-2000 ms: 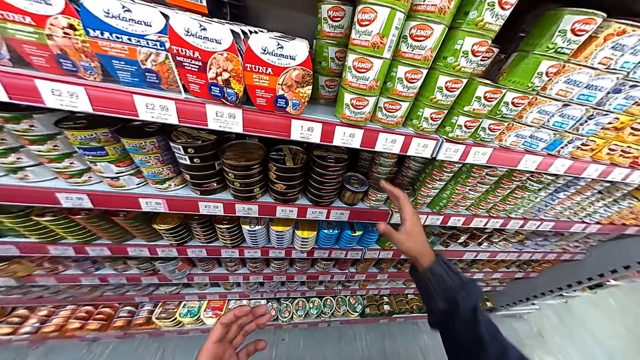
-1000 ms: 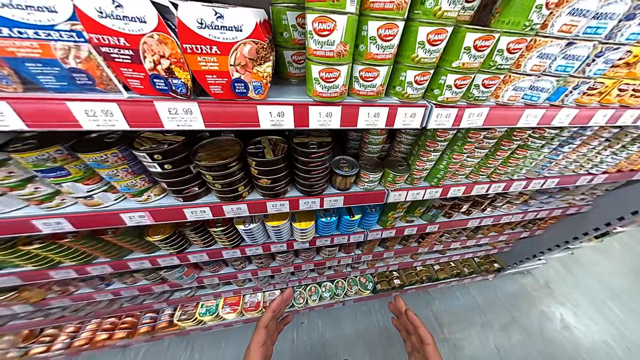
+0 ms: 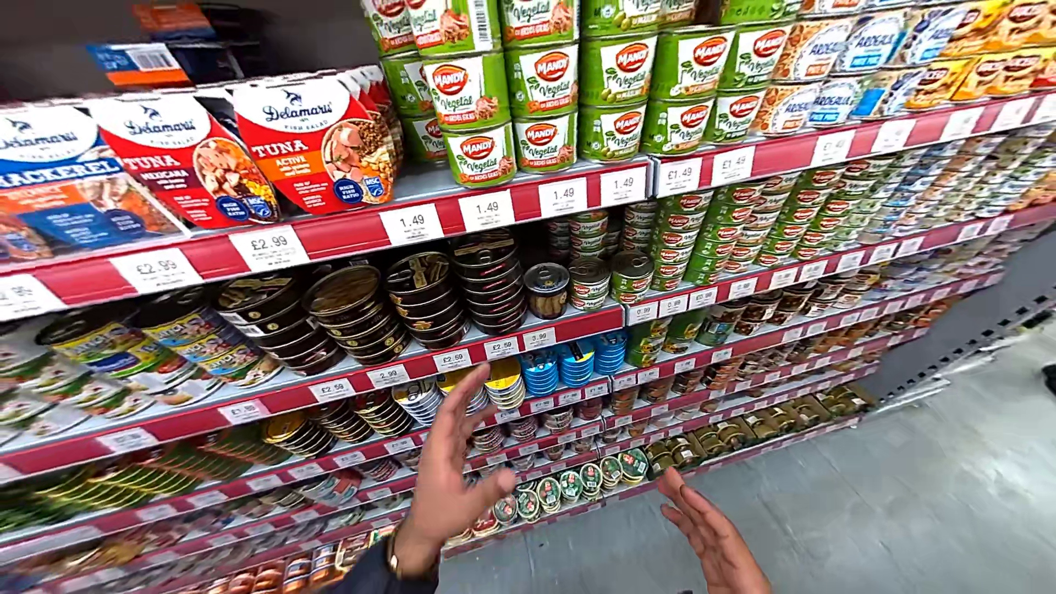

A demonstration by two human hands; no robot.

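My left hand (image 3: 452, 478) is raised at the lower centre with its fingers apart and nothing in it; a dark sleeve and a metal band show at the wrist. Behind it are yellow-topped tins (image 3: 505, 383) and blue tins (image 3: 541, 373) on a lower shelf. To the right, my right hand (image 3: 711, 536) is held over the grey floor, empty, its fingers close together but loosely extended. Neither hand touches the shelves. Stacks of dark round tins (image 3: 495, 280) and one small single can (image 3: 546, 290) stand on the shelf above my left hand.
Shelves with red price rails (image 3: 544, 330) run away to the right. The top shelf holds tuna salad packs (image 3: 318, 148), green Mandy tins (image 3: 478, 154) and Ardealul tins (image 3: 813, 45). Oval green-and-white tins (image 3: 549, 492) line the bottom shelf. Grey floor (image 3: 866, 495) lies at the lower right.
My left hand has risen from low in the view to in front of the lower shelves. My right hand, earlier raised near the small single can, is now low over the floor.
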